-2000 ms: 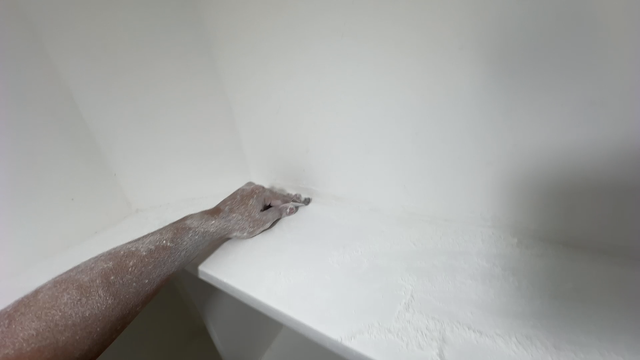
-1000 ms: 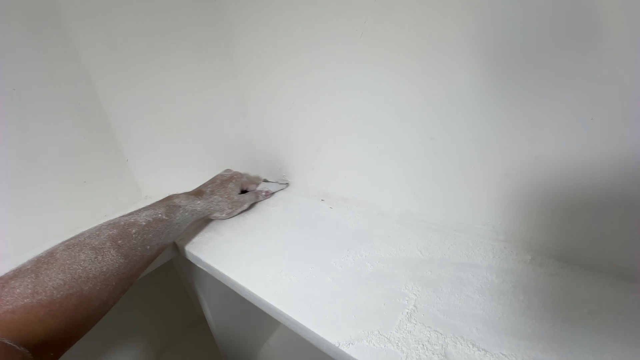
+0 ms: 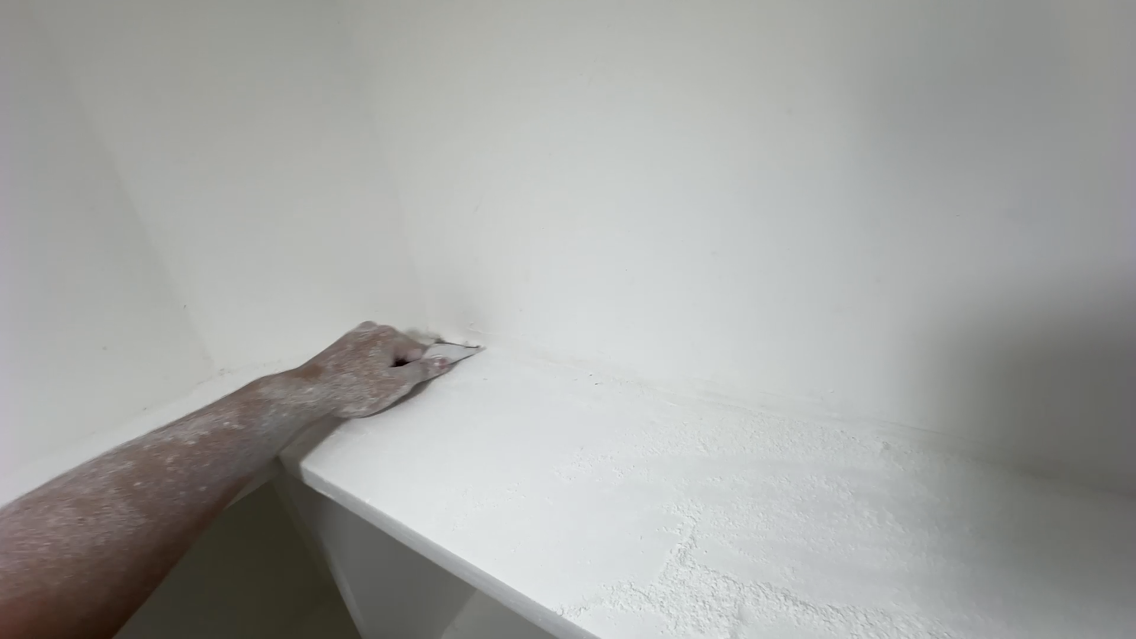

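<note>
My left hand (image 3: 377, 368), coated in white dust, reaches in from the lower left over a white shelf (image 3: 497, 453). Between its fingers is a small folded sheet (image 3: 453, 350), pale with a dark edge, probably sandpaper. The sheet's pointed tip touches the seam where the shelf meets the back wall (image 3: 621, 222). The palm's underside is close to the shelf surface near its left end. My right hand is out of view.
White dust (image 3: 710, 586) lies in ridges and smears over the shelf's right part. The shelf's front edge (image 3: 426, 541) runs diagonally, with open compartments below. A side wall (image 3: 222, 177) rises at the left. A soft shadow falls on the right wall.
My left hand stays at the seam near the corner, and the pale folded sheet shows more plainly between its fingers than two seconds ago. The view has shifted slightly.
</note>
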